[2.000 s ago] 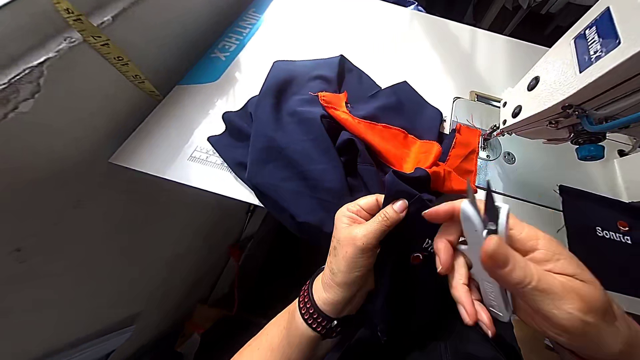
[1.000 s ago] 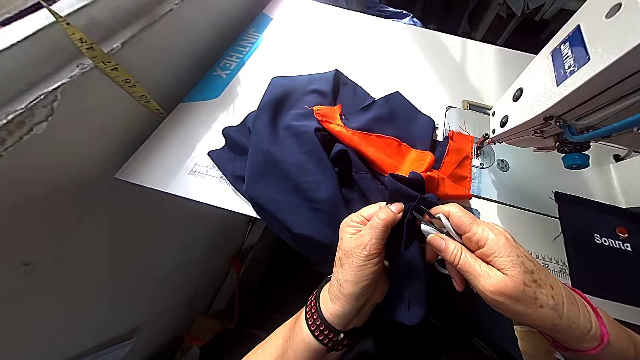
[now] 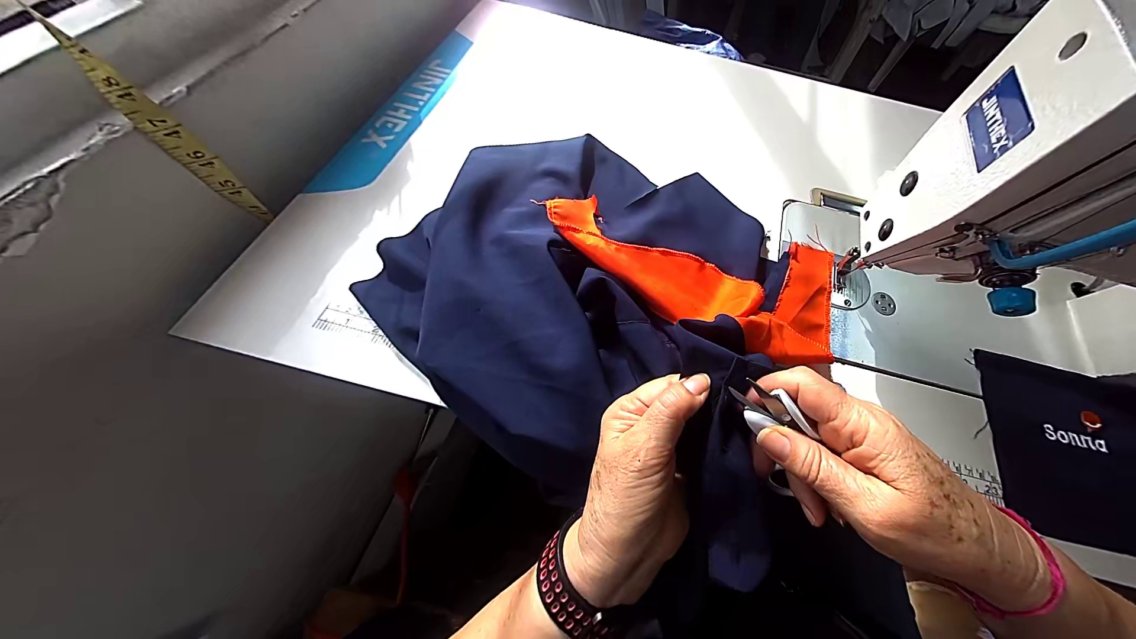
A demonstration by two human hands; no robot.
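My left hand [image 3: 643, 488] pinches a fold of the navy fabric garment [image 3: 515, 302] between thumb and fingers, near the table's front edge. My right hand [image 3: 861, 461] holds white-handled thread snips [image 3: 781, 415], whose dark, parted blades point left at the fold just beside my left fingertips. Orange fabric trim [image 3: 666, 275] with stitched edges lies across the navy cloth. Its right end [image 3: 806, 306] rests by the needle area of the white sewing machine [image 3: 994, 151]. Part of the garment hangs down between my hands. Whether the blades touch the cloth is hard to tell.
The white sewing table [image 3: 754, 133] bears a printed ruler scale at its left front. A yellow tape measure [image 3: 169, 133] hangs at the upper left beside a grey wall. An embroidered navy cloth piece [image 3: 1056, 444] lies on the right. Other cloth is heaped behind the table.
My right hand has brought the snips left and down from in front of the machine to the fold at my left fingertips. My left hand keeps its pinch on the navy cloth.
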